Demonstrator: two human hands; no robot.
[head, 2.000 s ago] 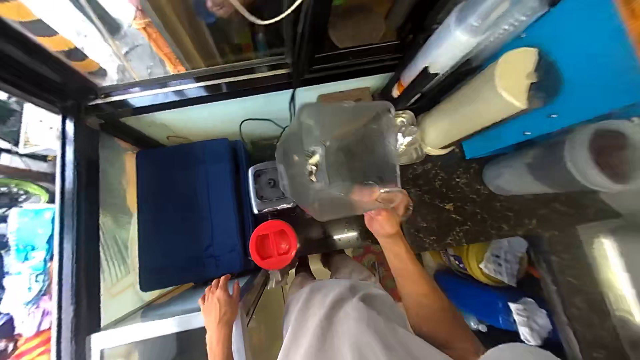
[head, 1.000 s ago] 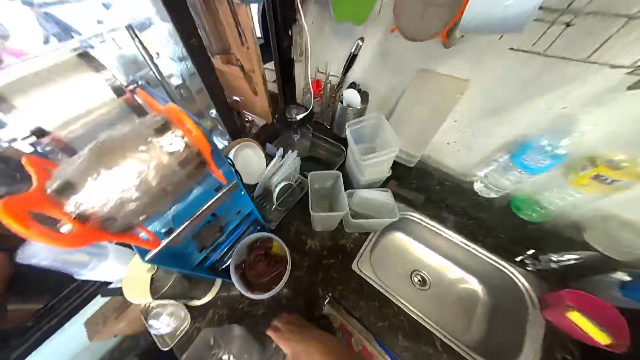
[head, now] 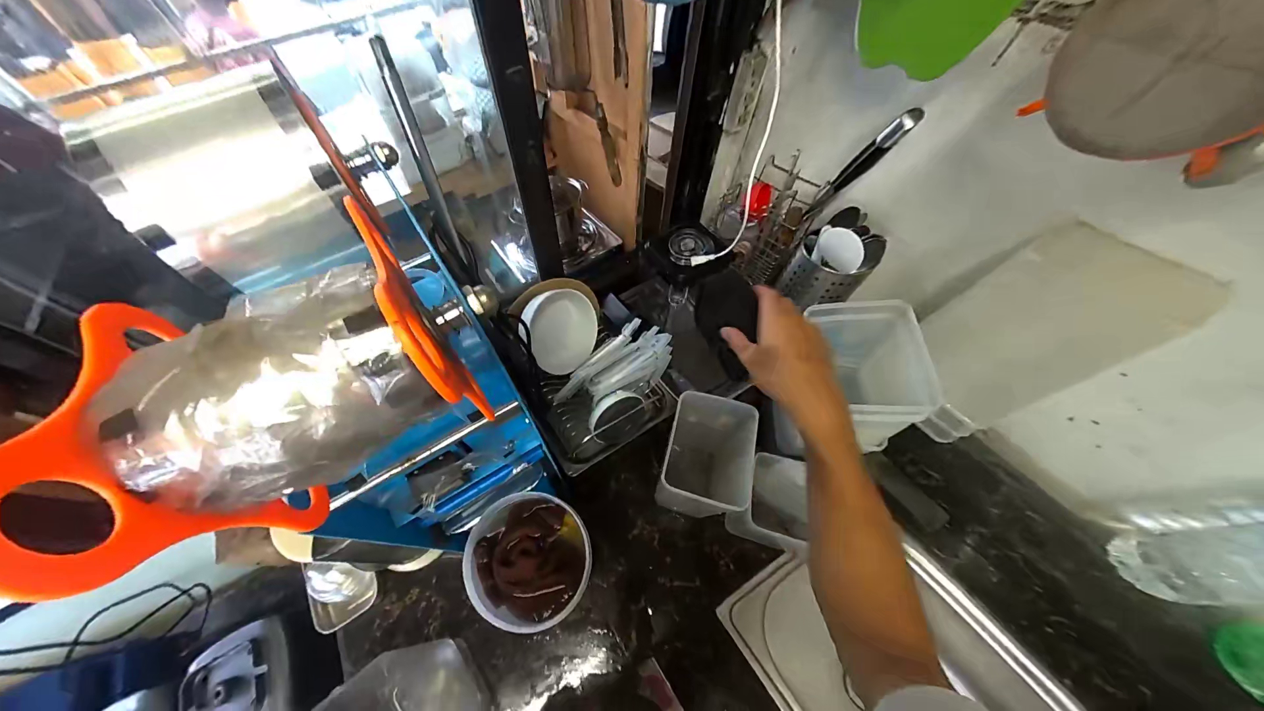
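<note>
My right hand [head: 775, 341] reaches to the back corner of the counter, its fingers closed around a black object [head: 729, 314] whose kind I cannot tell. It is above a dark tray [head: 691, 346], between a dish rack [head: 602, 420] with a white bowl [head: 560, 330] and clear plastic containers [head: 874, 355]. Behind it stand a perforated metal utensil holder [head: 828, 272] and a wire basket [head: 775, 237]. My left hand is out of view.
A cup sealing machine with orange film-reel holders [head: 425, 316] stands at left. A tub of dark brown paste [head: 528, 563] sits on the black counter. Nearer are more clear containers [head: 706, 454], a steel sink [head: 790, 632] and a clear plastic container [head: 420, 681].
The view has swung from the blue box and red lid to the sink corner. My right hand has moved from the near counter edge to the back corner and taken hold of the black object.
</note>
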